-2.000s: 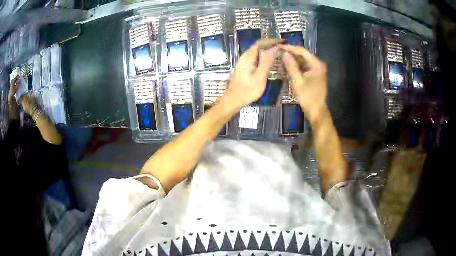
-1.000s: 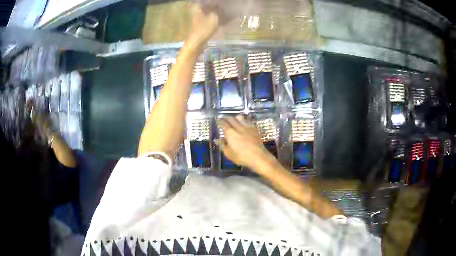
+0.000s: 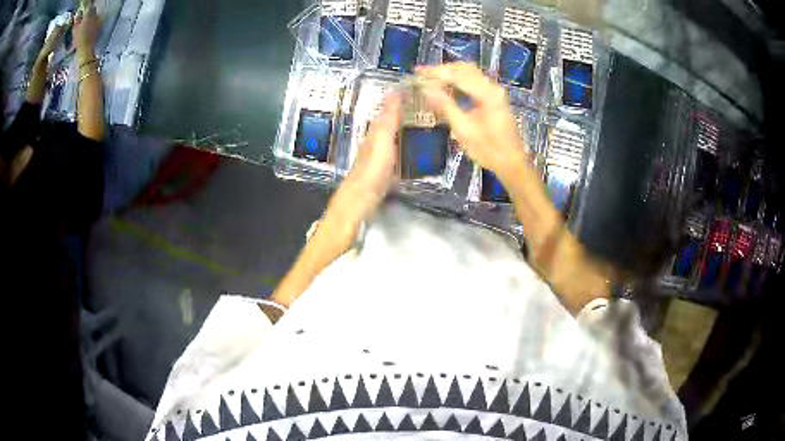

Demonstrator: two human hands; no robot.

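A clear ten-place tray lies tilted in view in front of me, filled with packs of pale rows above blue-and-black panels. My left hand and my right hand meet over the tray's near row. Between them they hold a small retail pack, pale rows at its top and dark blue panel below. Its top edge is at my fingertips. A clear cover lies askew over the far left pack. My fingers are blurred and partly hide the packs beneath.
Another filled tray with some red-row packs is at the right. At the far left another worker's hands are over pale wrapped packs. The dark green surface lies between. A pale rail runs behind.
The view has turned and shifted. My left hand, stretched to the back over the cardboard a second ago, is now back beside my right hand at the pack. A clear cover now shows at the far left pack.
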